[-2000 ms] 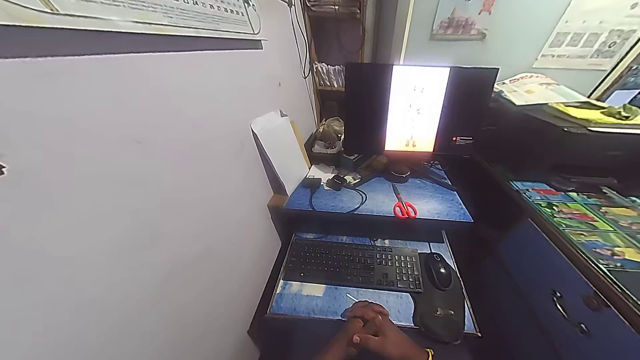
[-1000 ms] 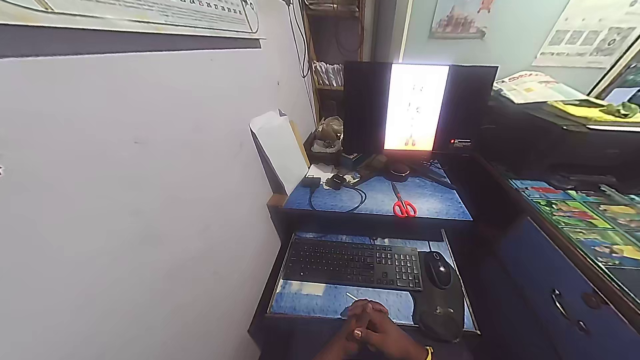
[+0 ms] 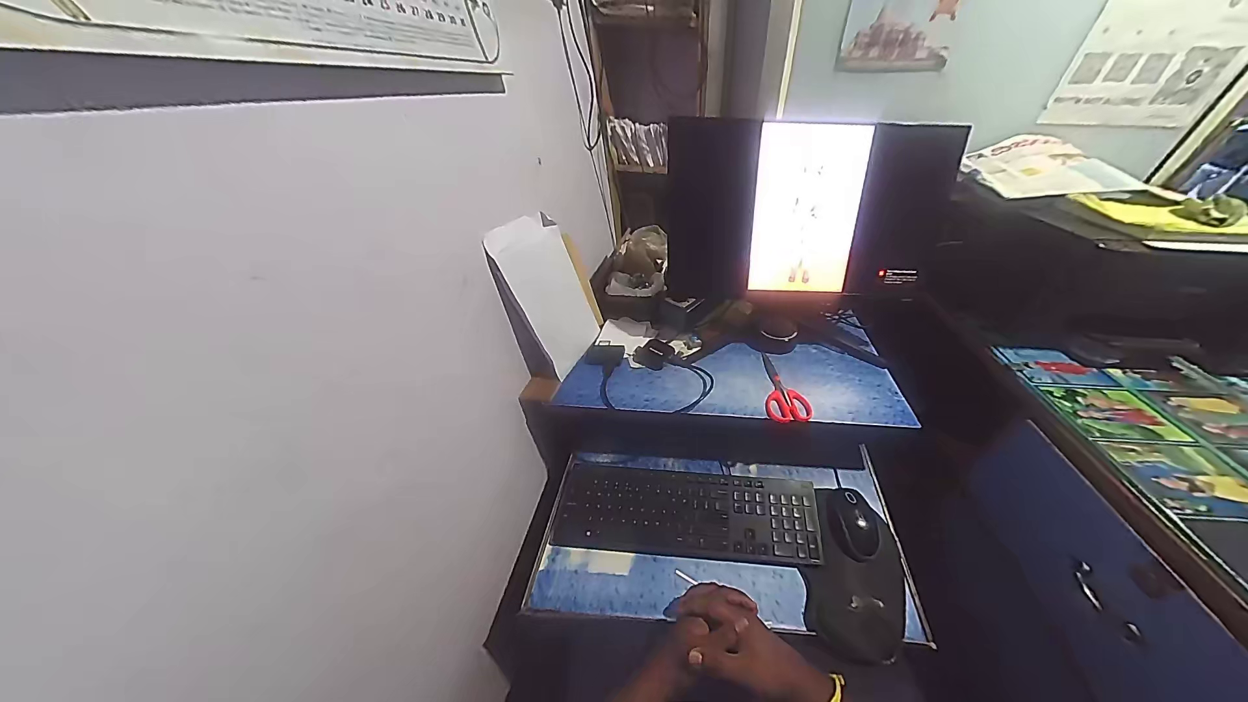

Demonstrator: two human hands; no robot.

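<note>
My left hand and my right hand are clasped together, fingers interlaced, at the front edge of the pull-out keyboard tray. A thin white stick-like item shows just beyond the fingers; whether a hand touches it I cannot tell. Behind the hands lies a black keyboard. To its right, a black mouse rests on a black mouse pad. Red-handled scissors lie on the blue desktop above, below a lit monitor. A yellow band circles my right wrist.
A black cable with an adapter lies on the desktop's left. White paper sheets lean by the wall. At right stand a dark printer-like machine with papers and yellow cloth on it, and a blue cabinet with handles.
The clasped fingers have shifted slightly, and the hands stay together at the tray's front edge. The keyboard, mouse and scissors have not moved.
</note>
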